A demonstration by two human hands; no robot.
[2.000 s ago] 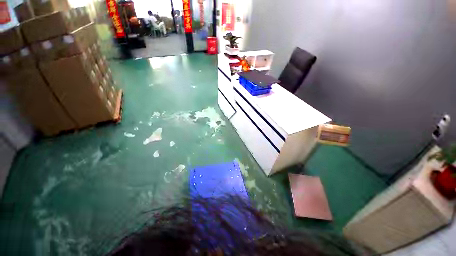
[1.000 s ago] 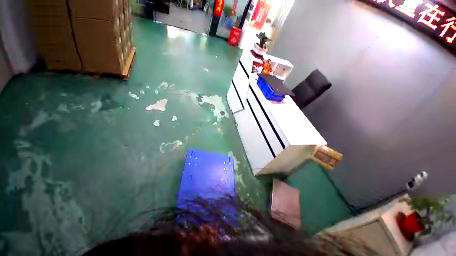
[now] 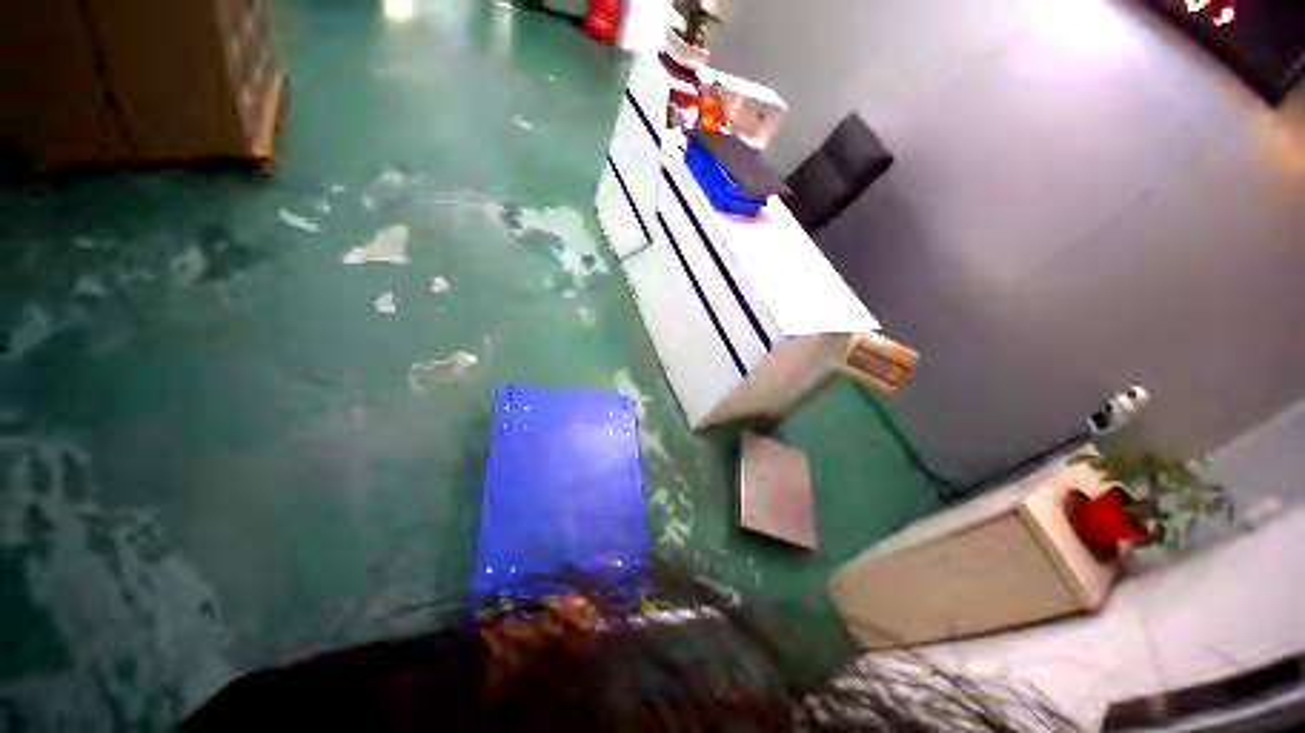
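The flat bright blue deck of a platform trolley [image 3: 563, 487] stands on the green floor at the lower middle of the head view. Its near end is covered by dark hair and a dark shape at the bottom edge. The trolley's push handle cannot be made out. Neither my left hand nor my right hand can be seen.
A white counter [image 3: 716, 294] holding a blue crate [image 3: 726, 178] stands ahead to the right. A flat pinkish board [image 3: 776, 491] lies beyond the trolley's right side. A low cabinet [image 3: 952, 580] with a potted plant is at right. Palletized cartons [image 3: 179, 86] stand at upper left.
The view has tilted down and turned. More of the blue deck shows, the cartons have moved toward the upper left edge, and the low cabinet now shows more fully.
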